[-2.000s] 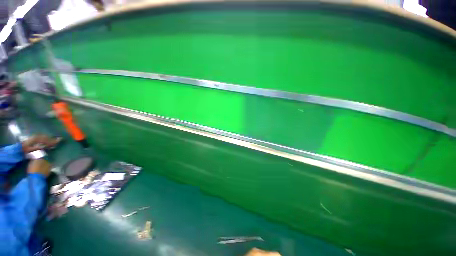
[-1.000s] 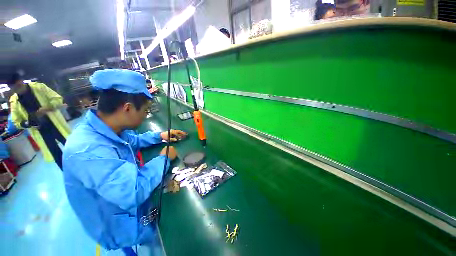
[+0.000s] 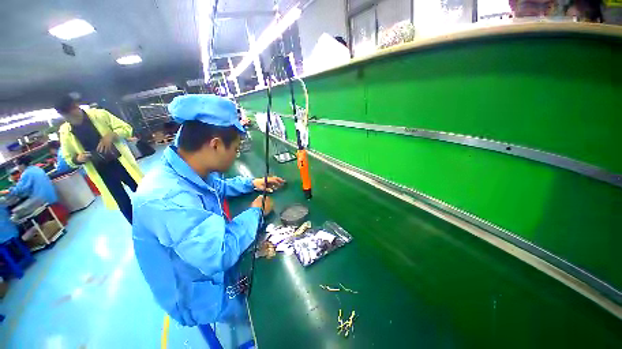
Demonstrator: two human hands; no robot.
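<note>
Neither of my hands is in the picture. Nearest in front of me on the dark-green bench [image 3: 409, 300] lies a small cluster of yellow strips [image 3: 346, 322]. A few thin strips [image 3: 338, 289] lie just behind it. Farther back is a shiny silver-clear parts bag [image 3: 323, 244], with a pile of pale and brown flat parts [image 3: 278, 238] touching its left side. A dark grey round dish [image 3: 294, 215] sits behind them.
A person in a blue coat and cap [image 3: 198, 225] works at the bench on the left. An orange electric screwdriver [image 3: 304, 173] hangs by the green divider [image 3: 436, 163]. A black cord [image 3: 267, 136] hangs beside the person. Another person in a yellow coat [image 3: 102, 146] stands behind.
The view has swung left and up from the divider, so the neighbour and room now show. The thin tool and fingertip at the bottom edge two seconds ago are out of view.
</note>
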